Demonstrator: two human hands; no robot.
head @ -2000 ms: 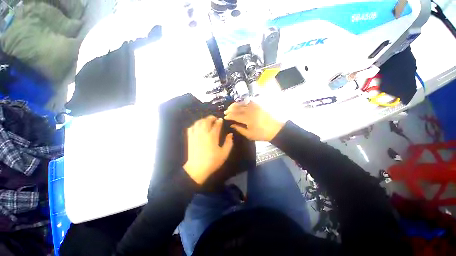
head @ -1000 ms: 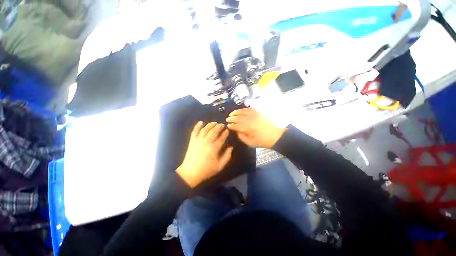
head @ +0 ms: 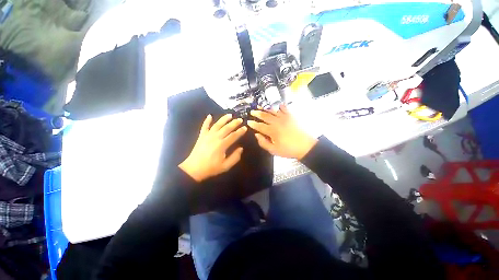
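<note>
A black fabric panel (head: 191,117) lies on the white table below the needle area (head: 261,94) of the sewing machine (head: 377,46). Its near edge reaches the table's front edge. My left hand (head: 216,146) lies flat on the panel with its fingers spread, fingertips close to the needle area. My right hand (head: 282,133) rests at the panel's right side, its fingertips close to the left ones, just below the presser foot. Neither hand visibly pinches the cloth. The stitching point is too small and dark to make out.
Another black piece (head: 109,79) lies at the table's far left. Scissors with red and yellow handles (head: 424,113) and a dark cloth bundle (head: 442,87) lie at the right. A slim tool (head: 355,112) lies right of the needle. A red stool (head: 465,191) stands right; a blue crate (head: 53,213) left.
My left hand has spread its fingers and shifted slightly left and up on the panel. My right fingers have spread too. More of the panel shows left of my hands. The view has shifted slightly.
</note>
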